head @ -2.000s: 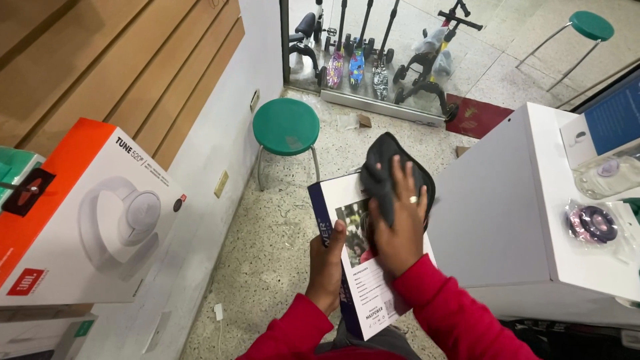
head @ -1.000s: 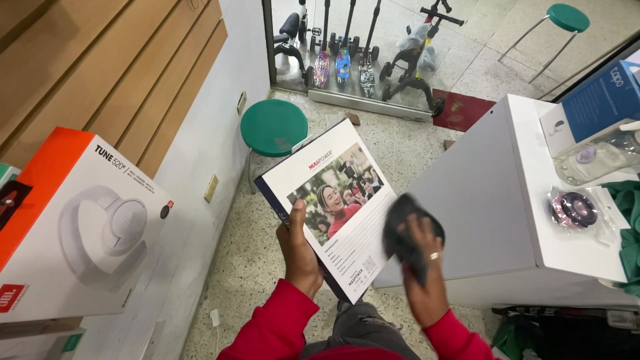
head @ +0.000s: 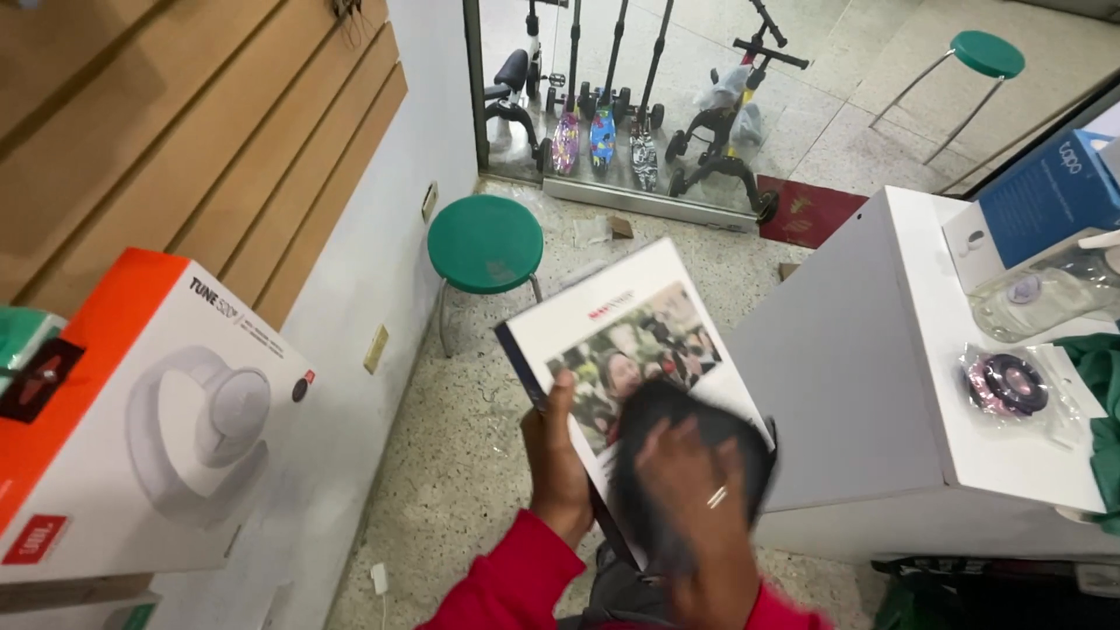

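A flat white box with a dark side and a printed photo [head: 691, 324] is tilted in front of me. My left hand [head: 560, 472] grips its left edge, thumb over the front face. My right hand [head: 700, 490], blurred and wearing a ring, presses a black cloth [head: 735, 437] against the lower part of the box's face. The cloth covers part of the photo and the print below it.
A JBL headphone box [head: 289, 376] stands at the left by a slatted wall panel [head: 219, 131]. A green stool [head: 486, 245] is ahead. On the white counter [head: 919, 262] at the right are a Tapo box [head: 1041, 201], a clear bottle [head: 1015, 306] and bagged rings [head: 1015, 385]. Kick scooters [head: 604, 140] stand behind glass.
My right hand and the black cloth have moved from the box's lower right edge onto its face. Two seconds ago the cloth was near the box's upper right. My left hand keeps its hold.
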